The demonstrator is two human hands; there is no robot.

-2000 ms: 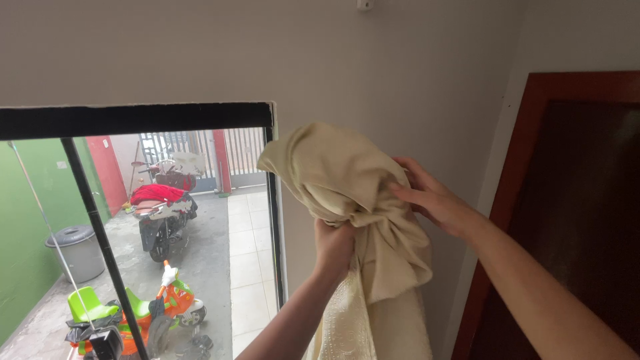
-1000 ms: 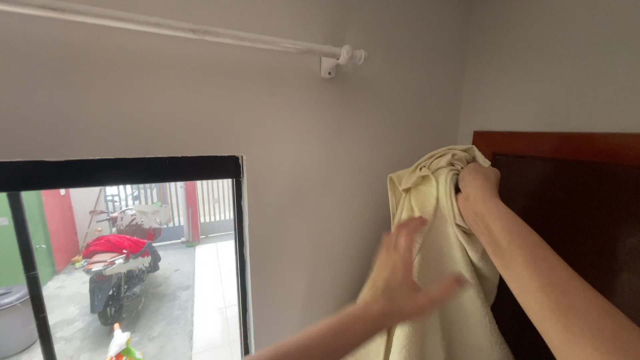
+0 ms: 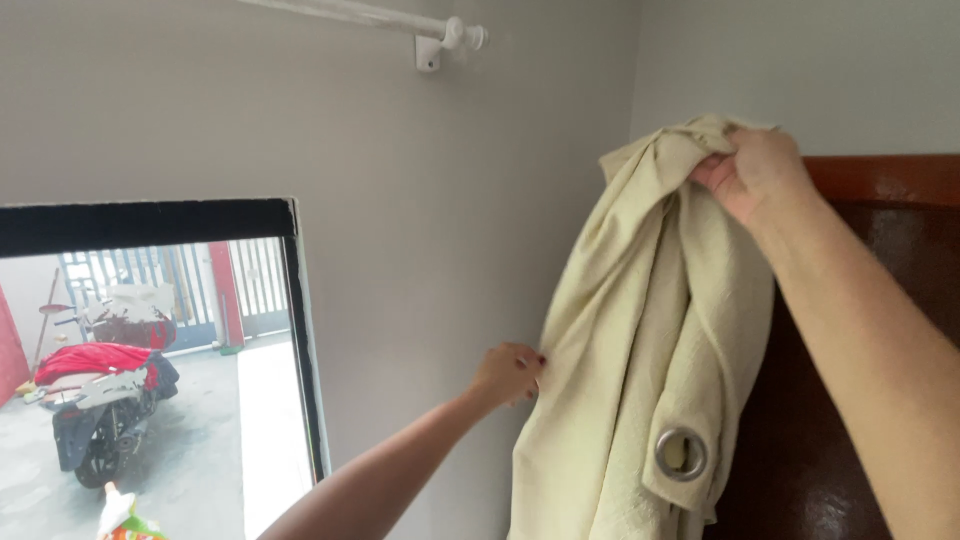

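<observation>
A cream fabric curtain [image 3: 600,360] hangs in folds from my right hand [image 3: 757,169], which is closed on its bunched top at the upper right. One metal grommet [image 3: 681,454] shows near the lower part of the cloth. My left hand [image 3: 510,373] is at the curtain's left edge with its fingers curled; whether it pinches the fabric cannot be told. Above and to the left, a white curtain rod [image 3: 375,16] ends at a wall bracket [image 3: 427,54], with no cloth on the part in view.
On the left is a black-framed window [image 3: 150,217], with a parked motorcycle [image 3: 105,405] bearing a red cloth and a barred gate [image 3: 259,277] outside. A dark reddish wooden panel [image 3: 885,180] stands at the right, behind the curtain and my right arm.
The curtain, bunched between both hands at first, has moved right toward the wooden panel and now hangs longer from my right hand. My left hand let go of the bunch. The view shifted, bringing the rod in.
</observation>
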